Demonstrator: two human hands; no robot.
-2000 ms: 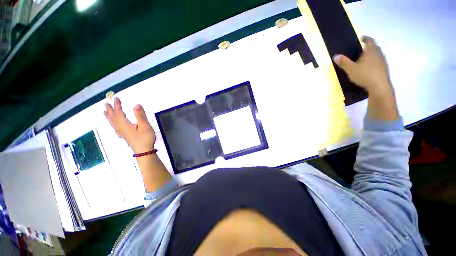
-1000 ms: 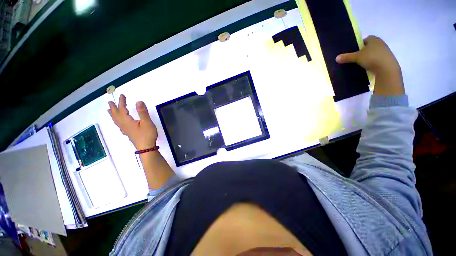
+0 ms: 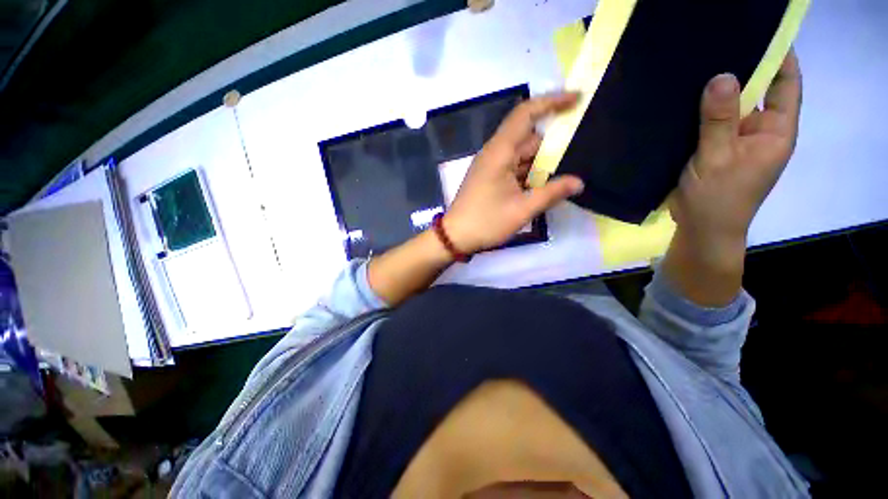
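The wide black adhesive sheet (image 3: 652, 107) with pale yellow backing edges is lifted above the bench at the upper right. My left hand (image 3: 501, 185) is at its left edge, thumb and fingers on either side of the lower left corner. My right hand (image 3: 735, 146) grips its right edge, thumb on the black face. The flat black jig (image 3: 380, 185) lies on the bench, its right part with the white rectangle partly hidden by my left hand. A white calculator housing (image 3: 207, 283) with a green board (image 3: 182, 211) lies at the left.
Grey-white boards (image 3: 73, 273) are stacked at the far left. The dark green belt (image 3: 195, 58) runs beyond the white bench top (image 3: 282, 127). More yellow backing paper (image 3: 633, 242) lies under the raised sheet, near the bench's front edge.
My left hand has moved right, across the jig, and taken the sheet's left edge. My right hand has raised the sheet off the bench. The head view has shifted.
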